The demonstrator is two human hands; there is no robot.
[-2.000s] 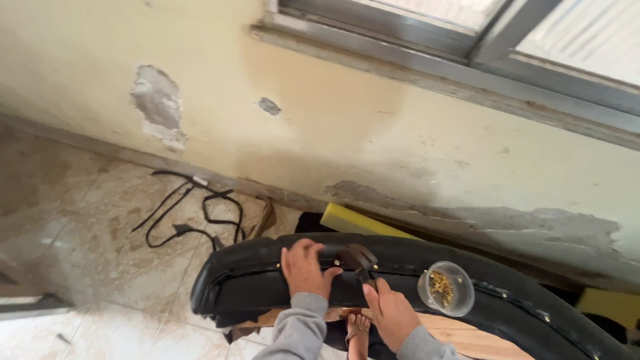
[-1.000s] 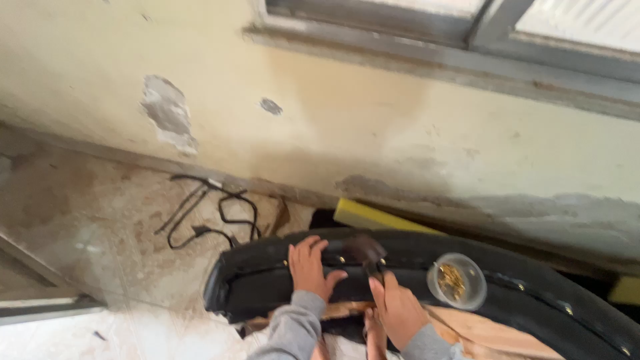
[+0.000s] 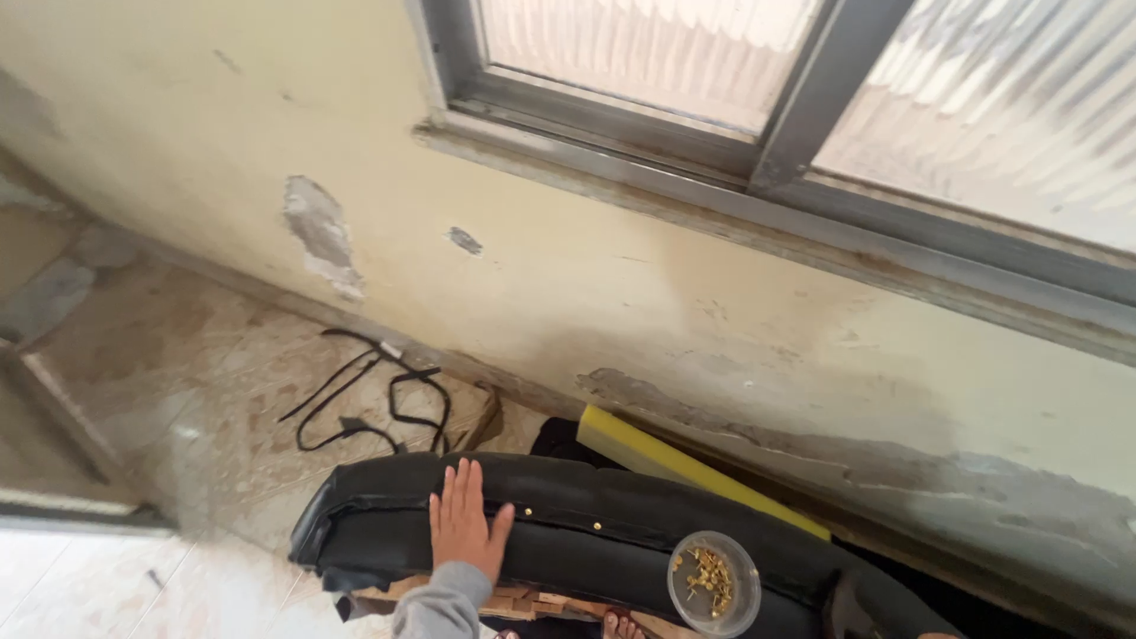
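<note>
My left hand (image 3: 469,525) lies flat, fingers spread, on the black upholstered edge (image 3: 568,552) of a curved, wood-framed furniture piece. To its right, brass-coloured upholstery tacks (image 3: 597,526) sit along the seam. A clear round plastic tub (image 3: 753,581) holding several loose brass tacks (image 3: 710,581) rests on the black cover. Only a sliver of my right hand (image 3: 939,635) shows at the bottom edge, far right, its grip hidden. Just left of it is a blurred dark hammer head (image 3: 854,605).
A yellow strip (image 3: 701,470) lies between the upholstered piece and the peeling wall (image 3: 532,302). Black straps or cords (image 3: 417,399) lie on the tiled floor at left. A metal-framed window (image 3: 763,169) is above. Bare toes (image 3: 621,626) show below the piece.
My right hand and the hammer have moved right, past the tub, from between my left hand and the tub. My left hand now lies flatter. The view has shifted.
</note>
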